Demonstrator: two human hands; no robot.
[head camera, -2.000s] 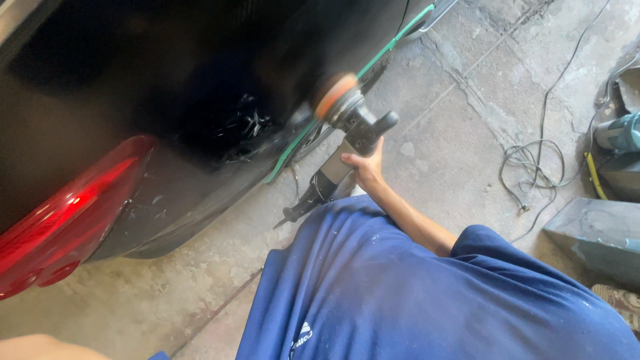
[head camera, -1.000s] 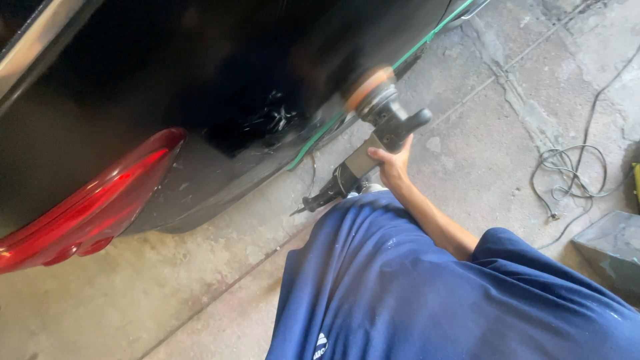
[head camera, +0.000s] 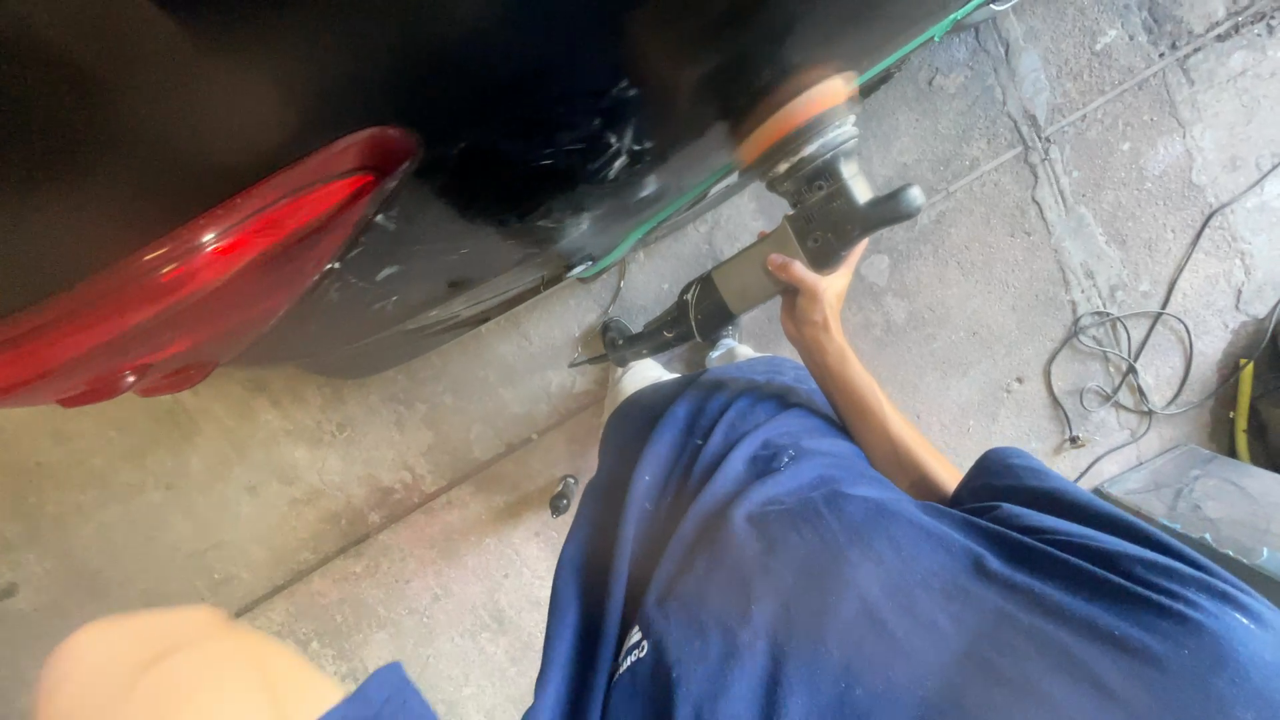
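My right hand (head camera: 815, 295) is wrapped around the grey and black body of a power polisher (head camera: 755, 270), its thumb lying on top. The polisher's round orange pad (head camera: 800, 115), blurred, lies at the lower edge of a glossy black car panel (head camera: 480, 90); whether it touches the panel cannot be told. Green masking tape (head camera: 660, 222) runs along that edge, on both sides of the pad. Whitish marks (head camera: 622, 135) show on the panel left of the pad. Part of my bare left arm (head camera: 185, 665) appears blurred at the bottom left; my left hand is out of view.
A red tail light (head camera: 270, 230) sits on the car at left. Thin cable (head camera: 1130, 365) lies coiled on the concrete floor (head camera: 400, 470) at right, near a grey box-like object (head camera: 1200, 500) and a yellow strip (head camera: 1243, 410). A small black object (head camera: 563, 495) lies near my feet.
My right hand keeps its hold on the polisher, whose pad stays near the taped edge. My left arm, out of view one second ago, shows again at the bottom left. The view has shifted.
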